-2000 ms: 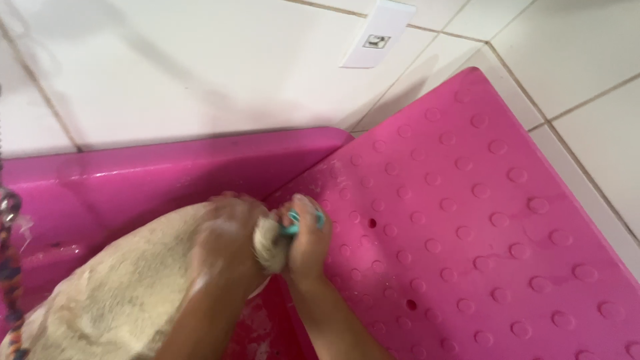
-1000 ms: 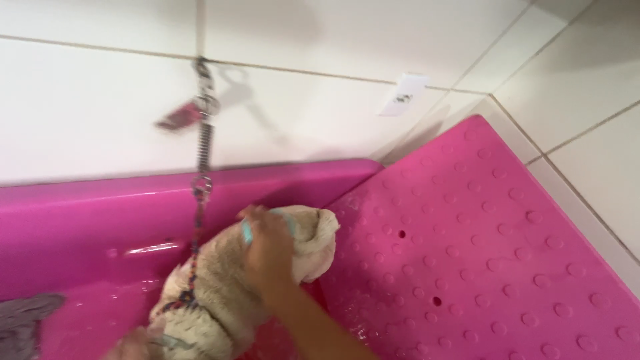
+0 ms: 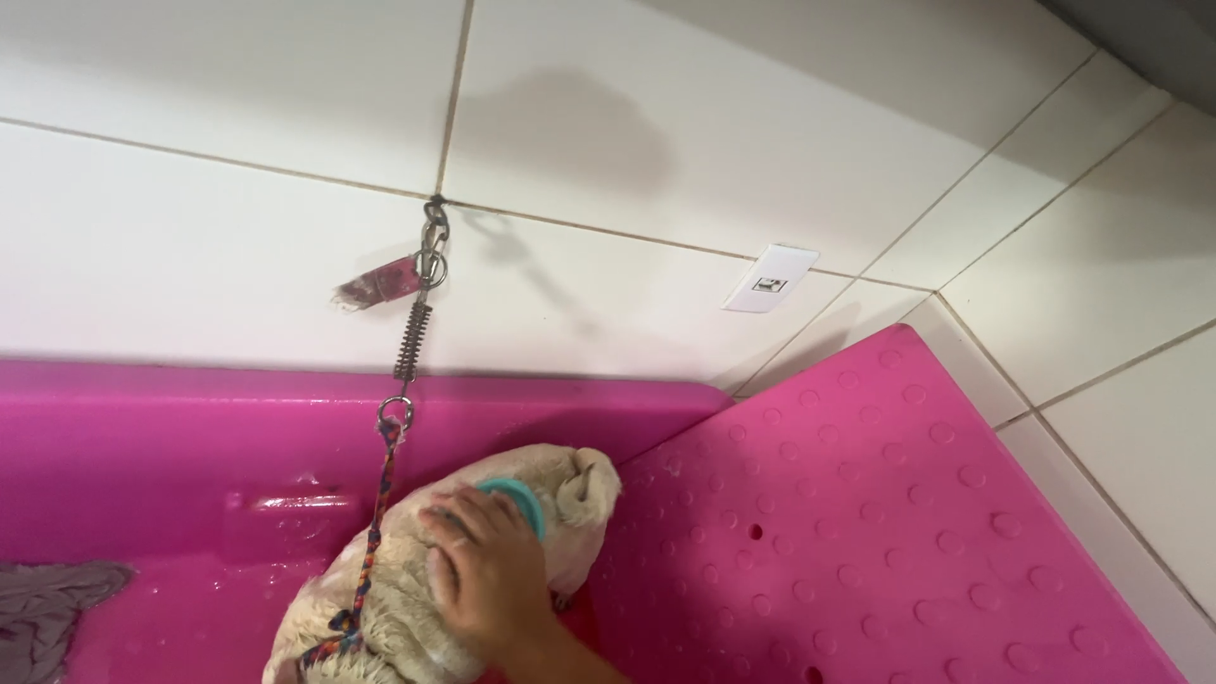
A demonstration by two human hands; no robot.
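Note:
A wet, cream-coated dog (image 3: 408, 579) stands in a pink plastic tub (image 3: 190, 456), its rump toward the ramp and its head end at the bottom edge. My right hand (image 3: 489, 565) lies on its back, gripping a turquoise bathing brush (image 3: 518, 503) pressed to the coat; the brush's underside is hidden. A multicoloured braided cord (image 3: 366, 560) loops round the dog's neck and runs up to a metal spring (image 3: 412, 342) and chain (image 3: 435, 228) fixed at the wall. My left hand is out of view.
A pink ramp panel (image 3: 855, 513) with raised dots leans at the right. Grey wet cloth (image 3: 47, 608) lies in the tub at the far left. A white wall plate (image 3: 771, 277) and a pink tag (image 3: 380, 283) on the chain are on the tiled wall.
Two seconds ago both hands were at the dog's rear end. My right hand has since moved onto its back with the brush; my left hand has left the view.

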